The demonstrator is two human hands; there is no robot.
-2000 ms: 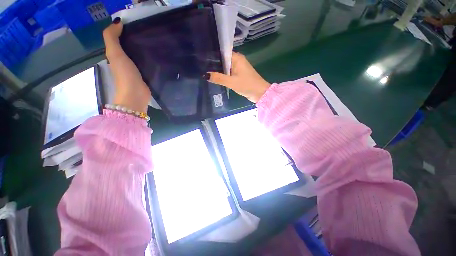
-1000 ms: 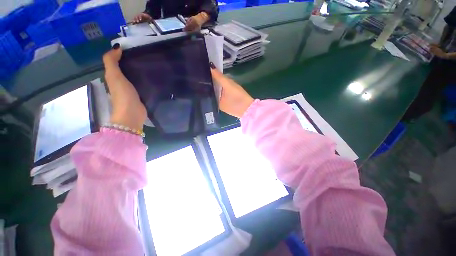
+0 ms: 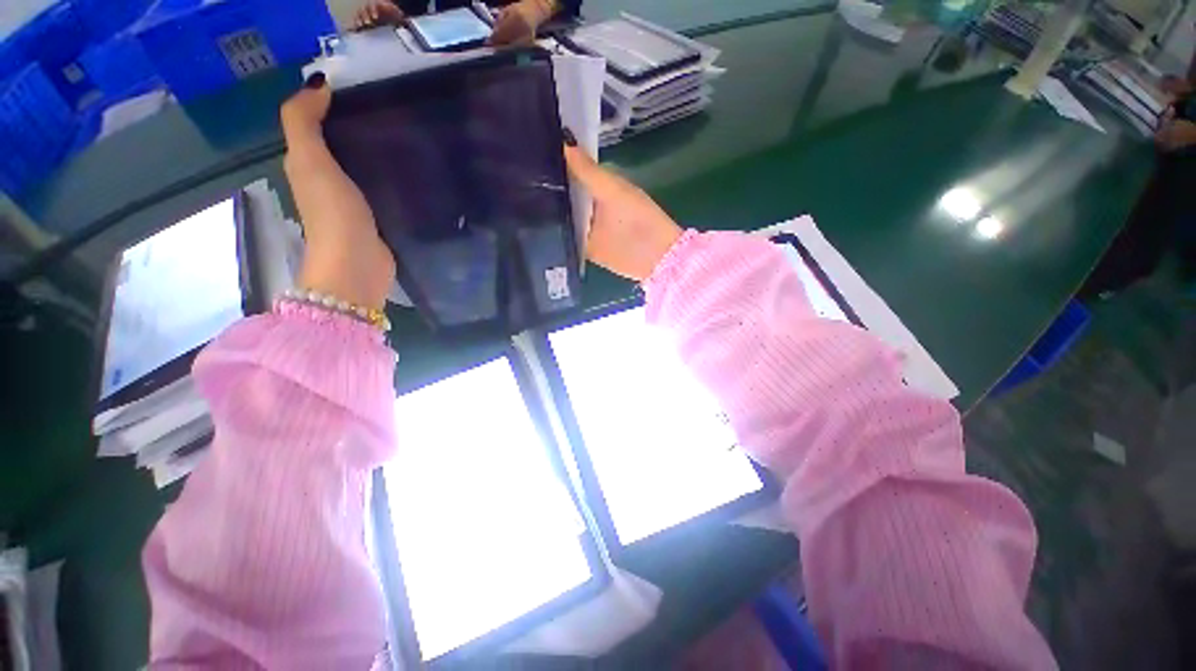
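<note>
My left hand point(image 3: 344, 216) and my right hand point(image 3: 617, 216) hold a dark tablet point(image 3: 459, 184) by its left and right edges, tilted above the bench. Its screen is glossy black with reflections, and a small white barcode label point(image 3: 558, 283) is near its lower right corner. A white foam sheet point(image 3: 584, 98) shows behind it. Below lie two tablets with glowing white screens, a left one point(image 3: 492, 505) and a right one point(image 3: 649, 420), side by side. My right forearm partly covers another tablet point(image 3: 820, 282) on a white sheet.
A stack of tablets with white sheets point(image 3: 177, 302) stands at left, its top screen lit. Another stack point(image 3: 636, 59) is behind the held tablet. Blue crates point(image 3: 236, 53) are at upper left. A person's hands point(image 3: 525, 20) are at a tablet across the green bench point(image 3: 774, 151).
Over the last second the view has tilted slightly downward, so the held tablet sits higher in the picture. Earlier my right thumb lay over the screen; now it is at the edge.
</note>
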